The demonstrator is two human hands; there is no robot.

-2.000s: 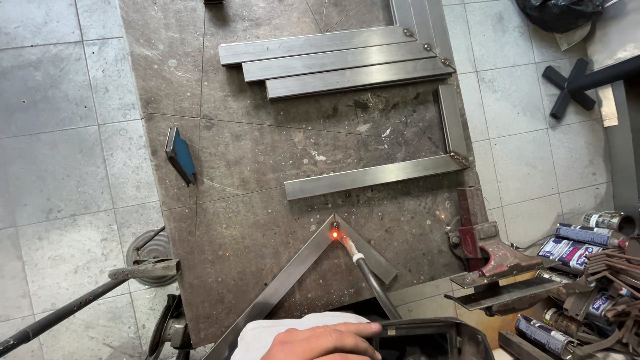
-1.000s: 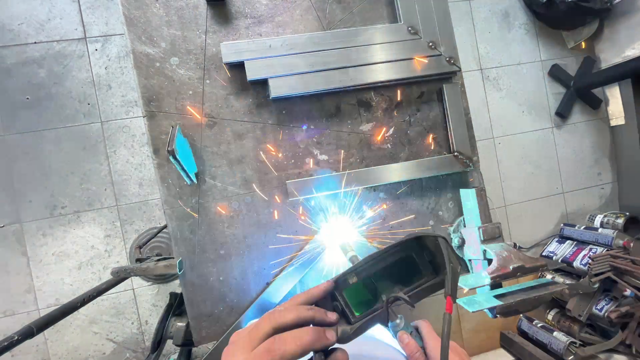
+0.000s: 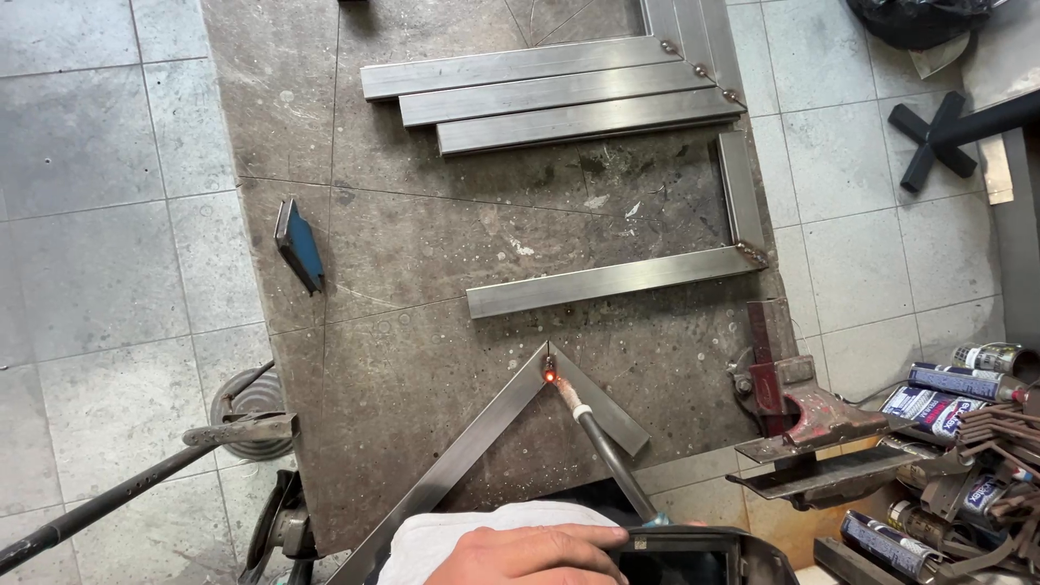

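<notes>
Two steel tubes meet in a mitred corner point(image 3: 549, 351) at the lower middle of the table, a small orange-hot spot at their joint. The nozzle of a welding torch point(image 3: 611, 455) points at that spot. Only a sliver of my right hand point(image 3: 697, 525) shows by the torch's teal handle; the welding mask hides the rest. At the bottom edge, my left hand point(image 3: 528, 556) grips the side of the black welding mask point(image 3: 678, 561), above a white cloth point(image 3: 487, 520). Beyond the corner lies a joined steel tube frame piece point(image 3: 609, 283).
Several welded steel tubes point(image 3: 552, 97) lie nested at the top. A blue-and-black piece point(image 3: 299, 245) stands at the left. A red clamp point(image 3: 768, 366) grips the right edge, near spray cans point(image 3: 934, 410) and metal scraps. A metal bar point(image 3: 122, 487) reaches in at lower left.
One second ago a bright arc with flying sparks covered the joint; now only a glowing spot shows. The mask and my left hand have moved down from where they were then.
</notes>
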